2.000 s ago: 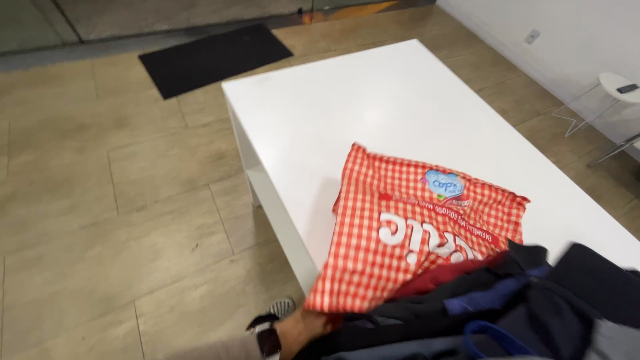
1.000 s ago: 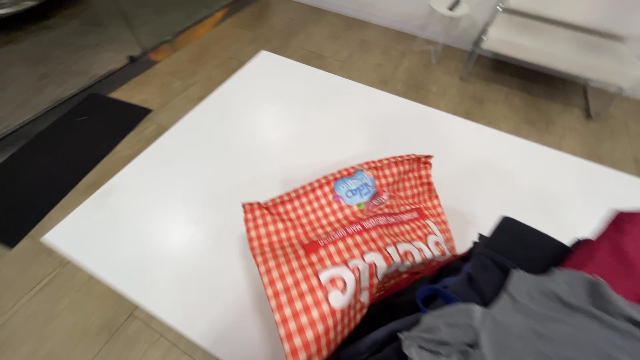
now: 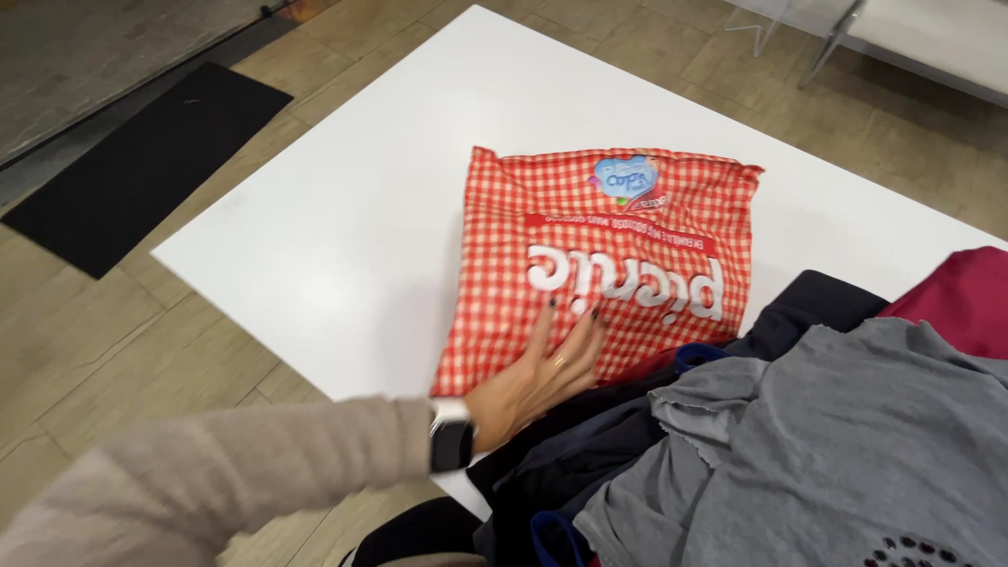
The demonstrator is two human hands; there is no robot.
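A red-and-white checked pillow-like bag [image 3: 504, 260] with large white lettering, upside down to me, lies on the white table [image 3: 354, 173]. My left hand [image 3: 543, 374], with a ring and a smartwatch [image 3: 451, 445] at the wrist, rests on the bag's near part, fingers spread and pointing away from me. Right against the bag's near edge is a heap of clothes: a grey garment [image 3: 850, 425] on top, dark navy and black cloth [image 3: 815, 303] under it, and a crimson piece [image 3: 965, 299] at the right. My right hand is out of view.
A black mat [image 3: 150, 165] lies on the wood-look tiled floor [image 3: 142, 354] at the left. Beyond the table, at the upper right, is a white seat [image 3: 937, 39] with metal legs. The clothes cover the table's near right part.
My left hand, at the bag's lower left corner two seconds ago and out of view one second ago, now lies on the bag's printed face. The view has swung to the right.
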